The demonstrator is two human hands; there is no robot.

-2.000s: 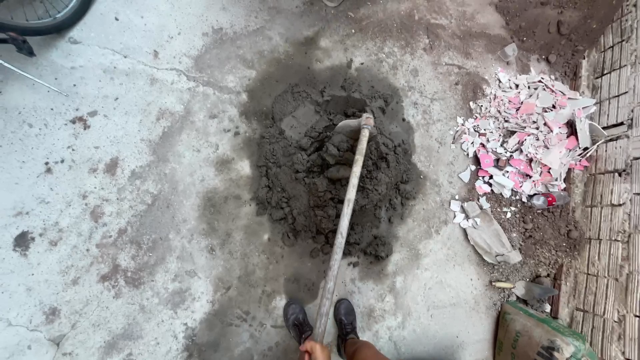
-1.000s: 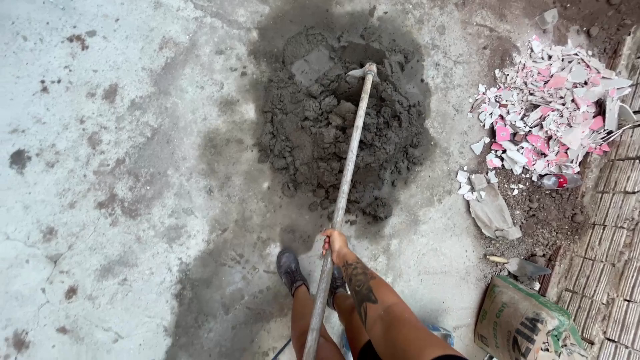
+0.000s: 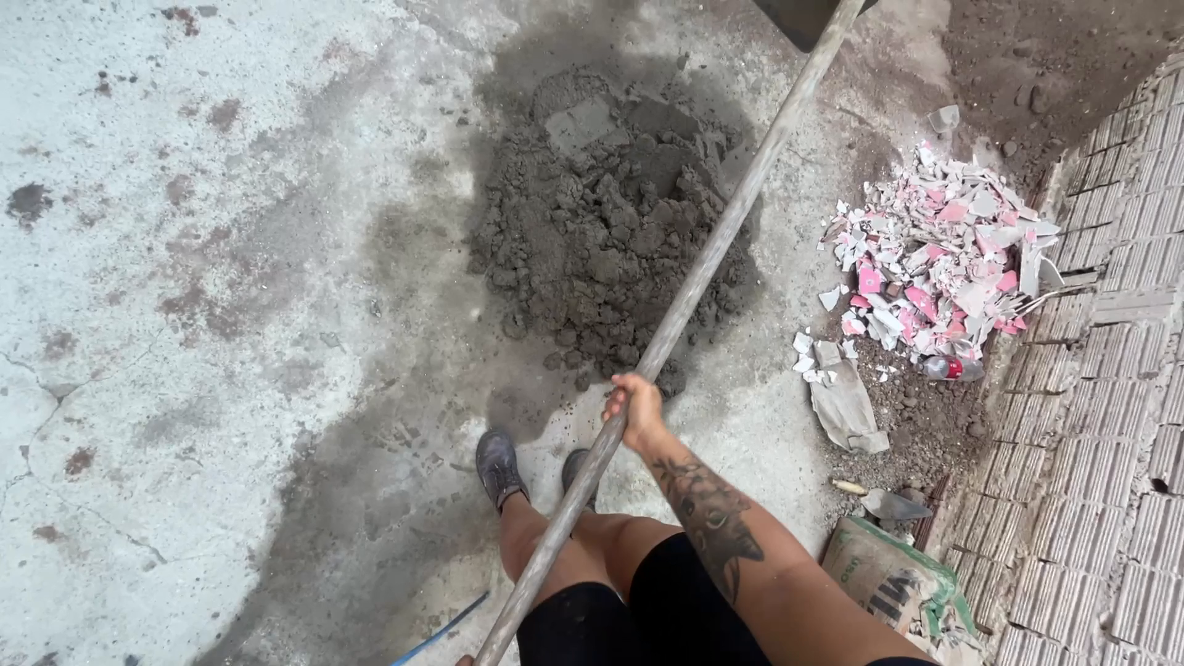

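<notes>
My right hand [image 3: 635, 413] is closed around the middle of the long wooden handle [image 3: 708, 268] of a hoe. At the bottom edge only a bit of my left hand [image 3: 467, 660] shows, against the handle's lower part. The handle runs diagonally up to the right, and the dark hoe blade [image 3: 807, 20] is partly cut off by the top edge. Beneath the handle lies a heap of wet grey mortar [image 3: 601, 231], lumpy, with a smooth flat patch near its upper left. The blade is beyond the heap, at its upper right.
Broken pink and white fragments [image 3: 943, 250] lie by the hollow-brick wall [image 3: 1078, 453], with a plastic bottle [image 3: 953, 368] beside them. Below are a pointing trowel [image 3: 893, 505] and a printed sack [image 3: 897, 583]. My shoes [image 3: 499, 462] stand just below the heap on the concrete floor [image 3: 231, 370].
The hoe blade has moved off the mortar heap to the upper right. My right hand, on the handle in the previous frame too, is still there. The view has shifted.
</notes>
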